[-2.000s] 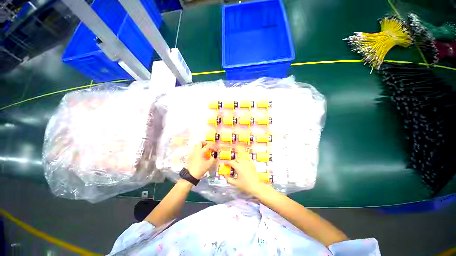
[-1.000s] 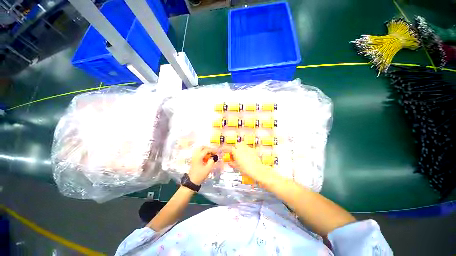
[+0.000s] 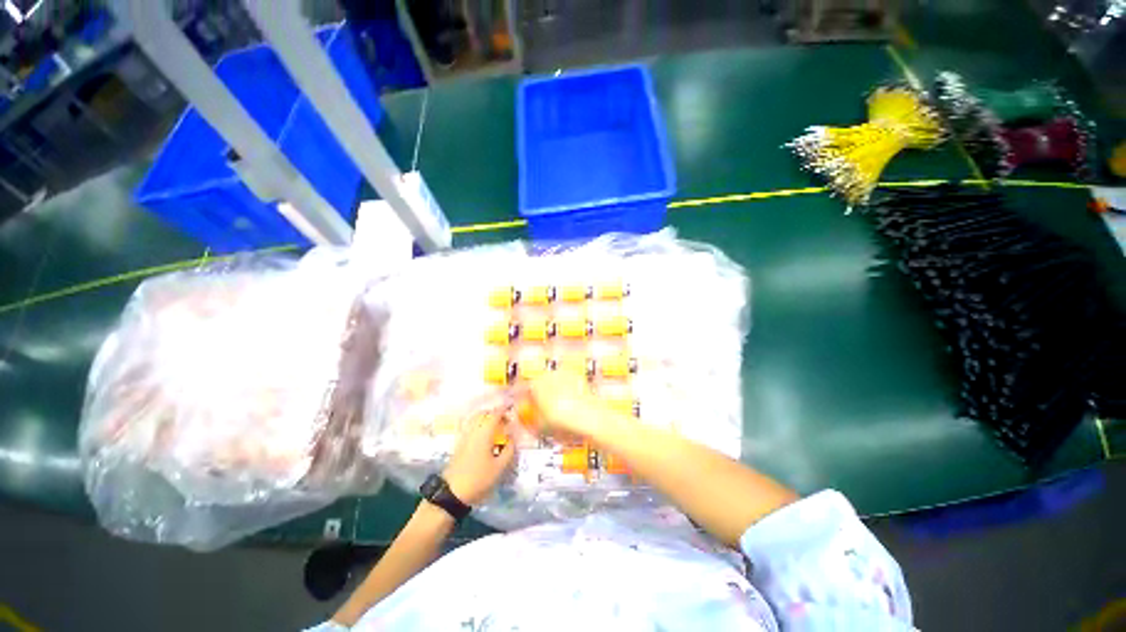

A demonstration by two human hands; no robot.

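Orange connectors lie in rows in a whitish tray stack. Clear poly bag film surrounds the stack. My left hand, with a black band on the wrist, is at the tray's near left part, fingers closed around an orange connector. My right hand reaches over the near rows, its fingertips beside my left fingers. A bit of orange shows at the right fingertips, but its grip is hidden. Two connectors show in the nearest row, below my right forearm.
A second bagged tray stack lies to the left. Blue bins stand behind, beside white uprights. Yellow wires, a dark red bundle and black cables lie on the right of the green bench.
The view has shifted. My hands have come together, fingertips now meeting at the tray's near left. More connectors now show in the nearest row than one second ago.
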